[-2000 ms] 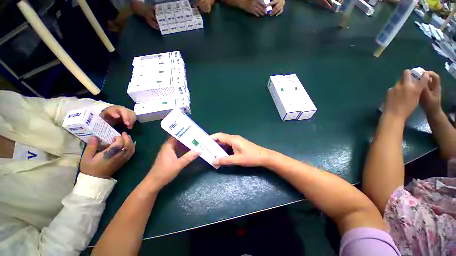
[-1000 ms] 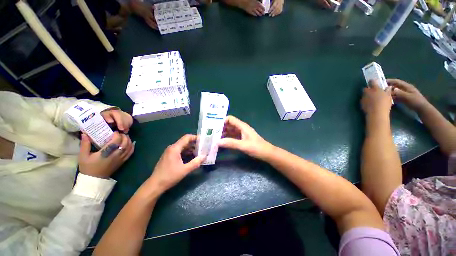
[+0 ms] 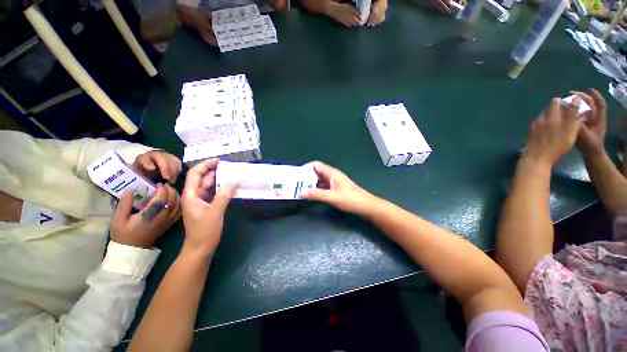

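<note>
A slim white carton (image 3: 258, 181) with blue print and a small green mark lies level across both hands, above the dark green table (image 3: 330, 240). My left hand (image 3: 207, 203) holds its left end, thumb on the near face. My right hand (image 3: 338, 190) holds its right end, fingertips at the edge. The faces turned away from the camera are hidden. A layered carton stack (image 3: 218, 113) stands behind and left of the held carton. Two white cartons (image 3: 397, 134) lie side by side right of centre.
A person at left holds a white carton (image 3: 118, 177). A person at right holds another (image 3: 576, 104). Across the table, hands are beside a carton block (image 3: 243, 27) and another carton. Cream bars (image 3: 82, 72) slant at upper left. Pale flat pieces (image 3: 601, 55) are heaped at far right.
The held carton has turned from slanted, then upright, to level. My left hand has moved to its left end. The person at right has drawn their carton back towards the right.
</note>
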